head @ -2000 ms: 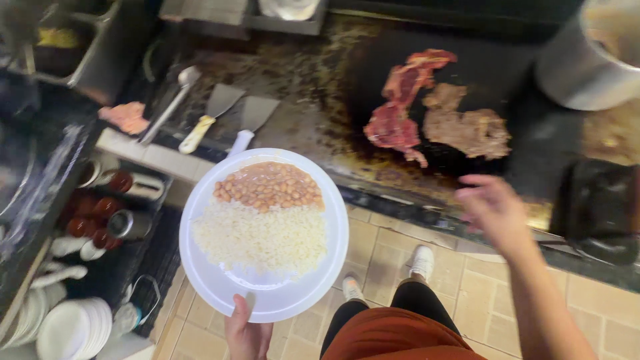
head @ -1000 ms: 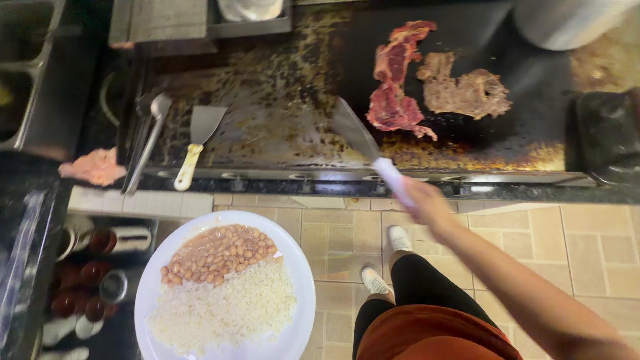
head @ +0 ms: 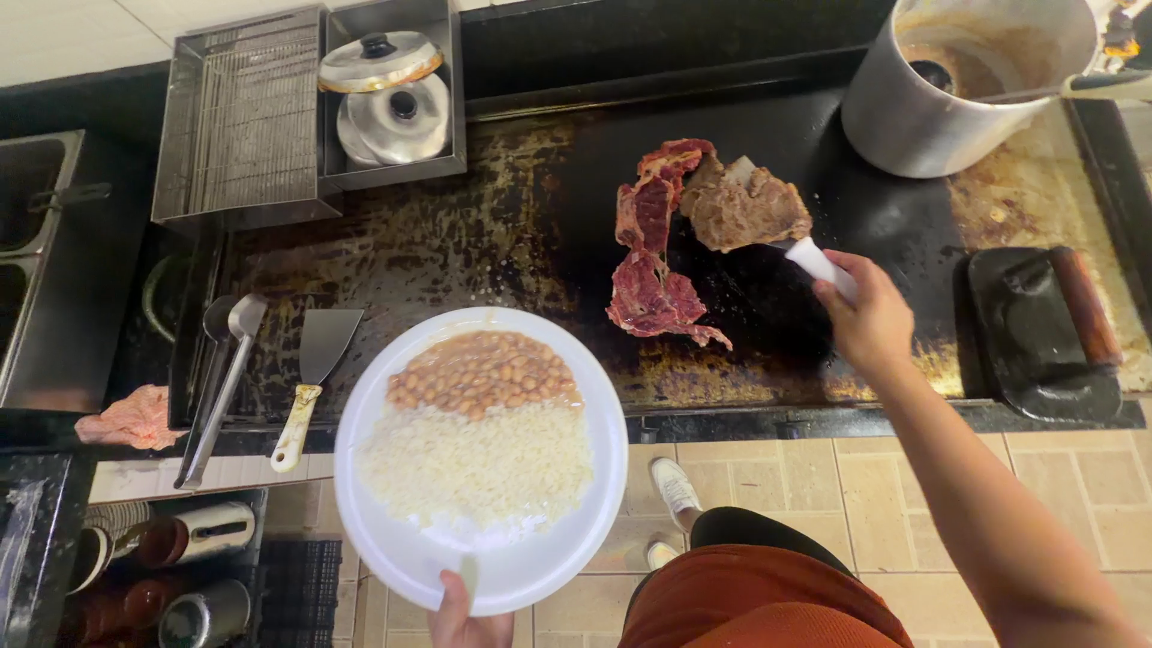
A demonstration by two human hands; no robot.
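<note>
My left hand (head: 463,616) grips the near rim of a white plate (head: 531,576), its thumb on top. Rice (head: 477,463) and brown beans (head: 486,371) lie side by side on it. My right hand (head: 868,319) is closed around the white handle of a spatula (head: 814,265). Its blade is mostly hidden beneath a browned piece of meat (head: 745,207) on the griddle. Just left of that meat, touching or nearly touching it, lies a long redder piece of meat (head: 655,243).
The black griddle (head: 540,261) holds a large metal pot (head: 936,117) at back right and a wooden-handled press (head: 1035,333) at right. A second spatula (head: 315,369) and a long-handled ladle (head: 229,369) rest at left. Metal trays with pot lids (head: 405,117) stand behind.
My right hand, empty two seconds ago, took hold of the white-handled spatula, which lay behind the plate. Since then it has moved the blade to the browned meat.
</note>
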